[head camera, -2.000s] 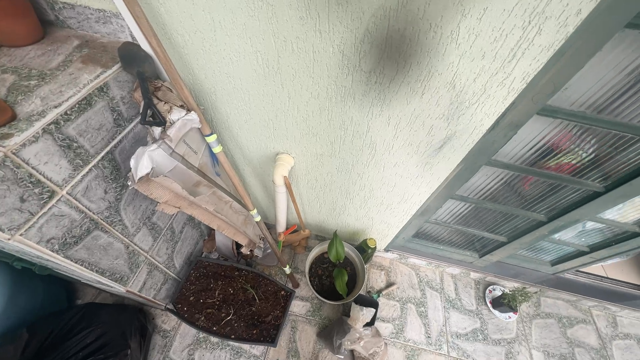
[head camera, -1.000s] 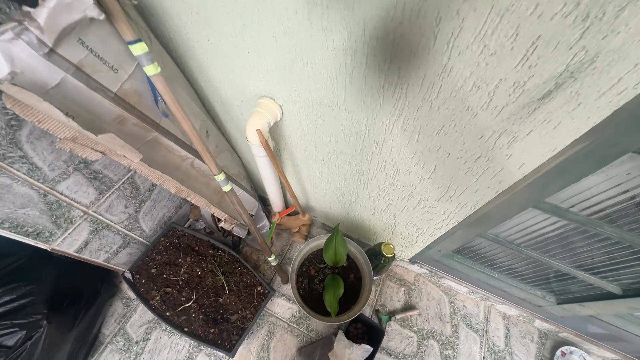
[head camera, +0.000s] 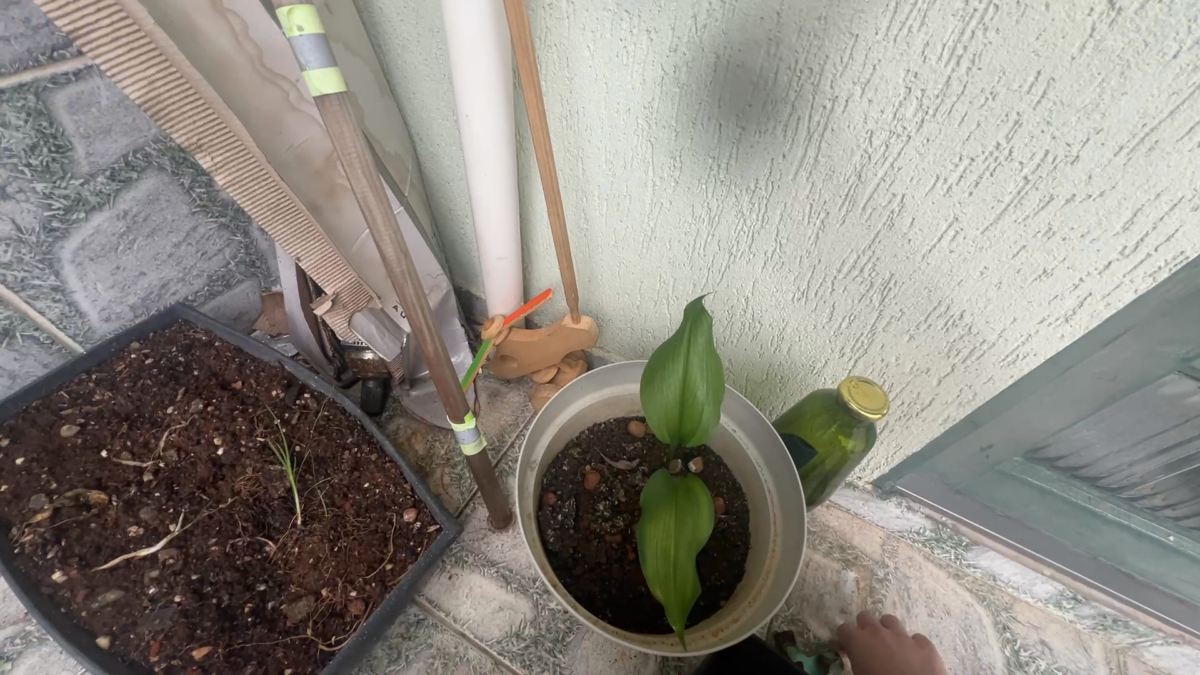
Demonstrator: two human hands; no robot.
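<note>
At the bottom edge, right of centre, my right hand (head camera: 889,647) comes into view with its fingers over a small green object (head camera: 808,656) that is mostly cut off; whether it grips it cannot be told. Just up and left of the hand stands a round pale pot (head camera: 789,553) of dark soil, holding a plant with two broad green leaves (head camera: 682,375). Behind the pot a green glass jar (head camera: 825,436) with a gold lid leans near the wall. Part of a black container (head camera: 745,659) shows below the pot. My left hand is out of view.
A dark rectangular planter (head camera: 427,553) of soil with a grass sprout fills the lower left. A taped wooden pole (head camera: 394,253), corrugated cardboard (head camera: 216,141), a white pipe (head camera: 487,159) and a wooden toy (head camera: 544,347) on a stick stand by the textured wall (head camera: 937,187). A green door frame (head camera: 1059,403) is at right.
The view has moved much closer to the pots. My right hand has come into view at the bottom, beside the small green object.
</note>
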